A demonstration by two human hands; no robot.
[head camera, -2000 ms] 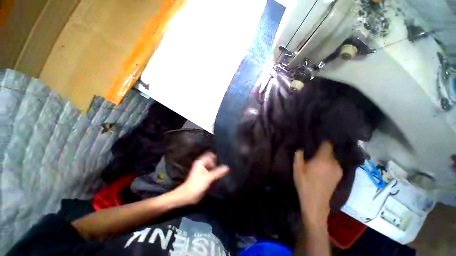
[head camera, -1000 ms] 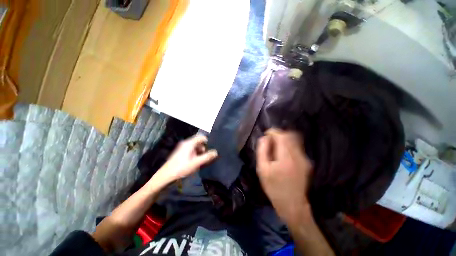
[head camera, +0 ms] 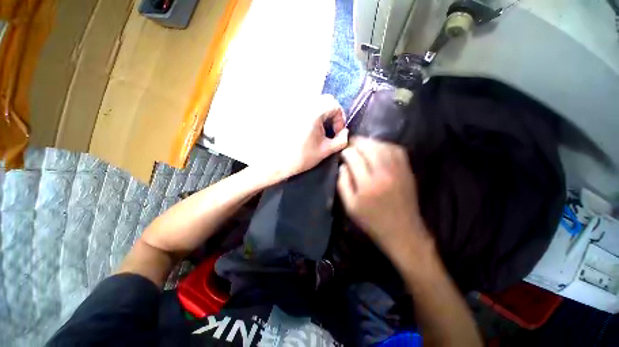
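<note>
The dark thin fabric point(head camera: 489, 183) lies in a large bunched heap right of the needle and hangs toward the lap. A denim-like band point(head camera: 344, 57) shows blue beside the presser foot point(head camera: 377, 76) and dark grey nearer the lap. My left hand point(head camera: 324, 139) pinches the fabric edge between thumb and fingers, just in front of the presser foot. My right hand point(head camera: 373, 179) lies on the dark fabric close to my left fingertips, fingers bent at the edge; its fingertips are partly hidden. The fabric runs under the presser foot.
The white machine head point(head camera: 529, 61) stands at upper right, with a cream knob point(head camera: 459, 24). Taped cardboard point(head camera: 146, 81) holds a small grey tray point(head camera: 178, 15) at upper left. A white tray point(head camera: 589, 271) with blue snips point(head camera: 571, 220) is at right. Red containers point(head camera: 203, 288) sit low near the lap.
My left hand has moved up and right and now pinches the fabric edge near the presser foot. My right hand has moved up beside it. The dark heap has spread right.
</note>
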